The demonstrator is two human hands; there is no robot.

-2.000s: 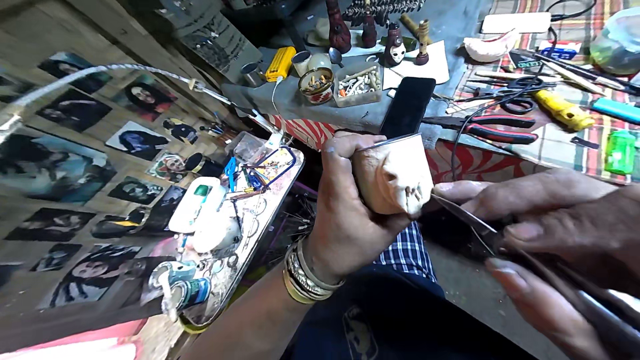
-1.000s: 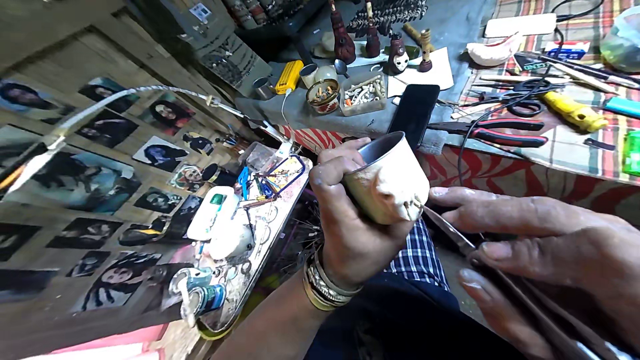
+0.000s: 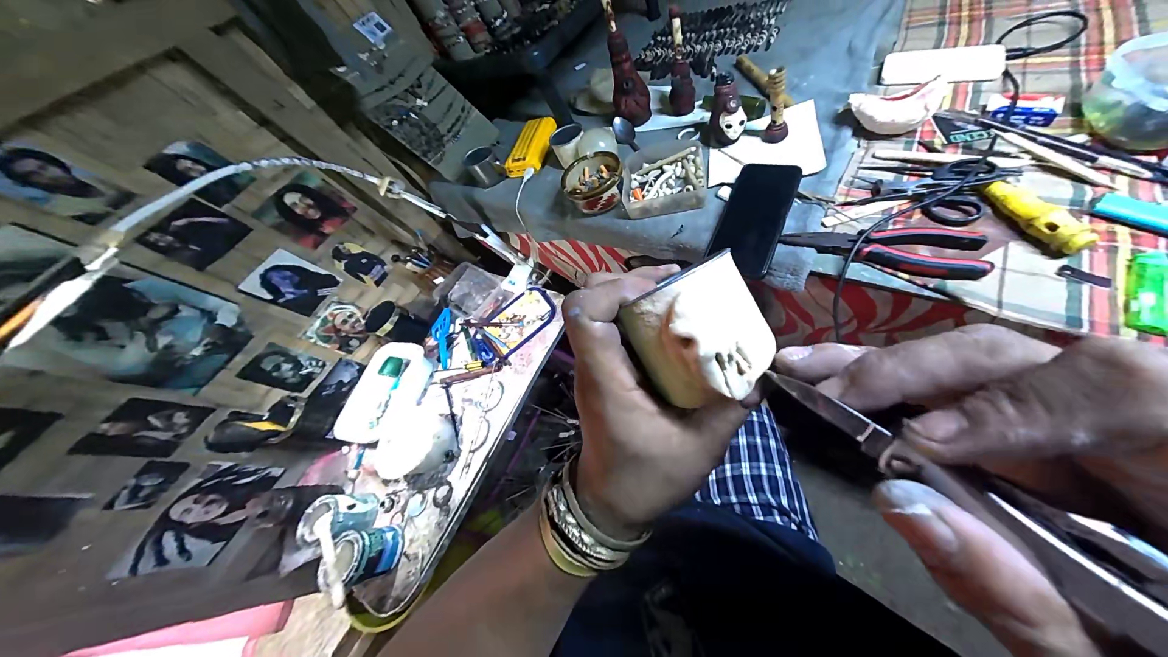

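My left hand (image 3: pixel 639 429), with several bangles on its wrist, is wrapped around a cup-like vessel (image 3: pixel 698 333). The vessel is tilted, with a dark rim at the top and a pale modelled relief on its side, in which small tooth-like ridges show. In my right hand (image 3: pixel 967 411) is a slim pointed metal tool (image 3: pixel 844 411), held between thumb and fingers. Its tip is at the lower right edge of the relief; whether it touches cannot be told. The rest of the tool runs back under the right hand, partly hidden.
Beyond the hands, a black phone (image 3: pixel 756 219), pliers with red and black handles (image 3: pixel 922 255) and a plastic box of cigarette butts (image 3: pixel 664 182) lie on the covered table. At left, a narrow shelf (image 3: pixel 474 456) holds pens, cans and a white container. A cable (image 3: pixel 853 246) hangs over the table's edge.
Since one second ago the vessel has turned in my left hand, so that less of its opening shows. The tool's tip stays close beside the relief.
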